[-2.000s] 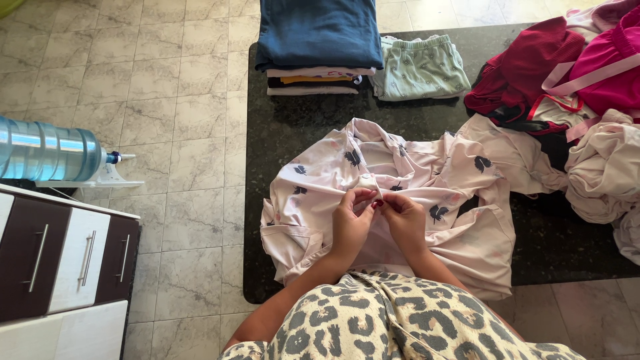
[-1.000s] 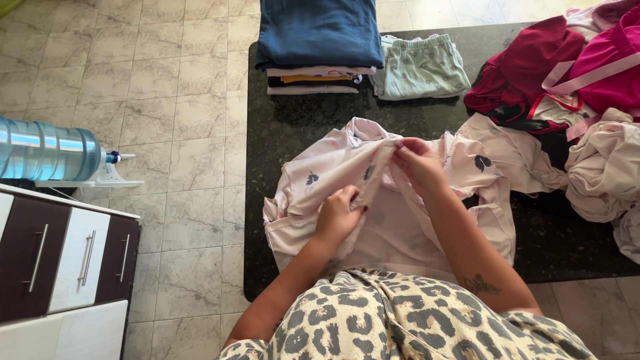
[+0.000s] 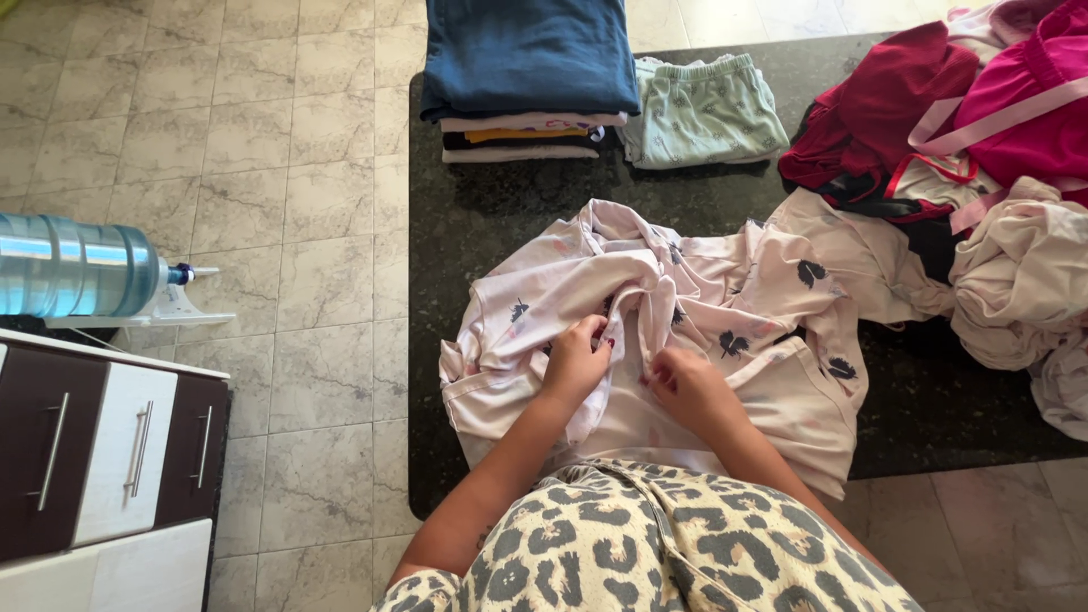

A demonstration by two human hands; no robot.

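A pale pink shirt point(image 3: 765, 289) with dark printed motifs lies rumpled over the front of a dark stone countertop. Its front edges are gathered toward the middle. My left hand point(image 3: 580, 361) grips the edge of the left front panel between thumb and fingers. On the other front edge is my right hand point(image 3: 684, 382), its fingers bent and pinching the cloth, slightly blurred. A narrow gap of pink fabric lies between the two hands.
Behind the shirt stands a stack of folded clothes topped by a blue garment point(image 3: 527, 59), beside folded light green shorts point(image 3: 705, 110). Loose red and pink clothes point(image 3: 905, 110) heap at the right. A water jug point(image 3: 76, 265) and a drawer cabinet point(image 3: 136, 450) are at the left.
My right hand has come down from the upper part of the shirt toward my body. The front panel it held raised a second ago now lies lower, with its edges bunched between my hands.
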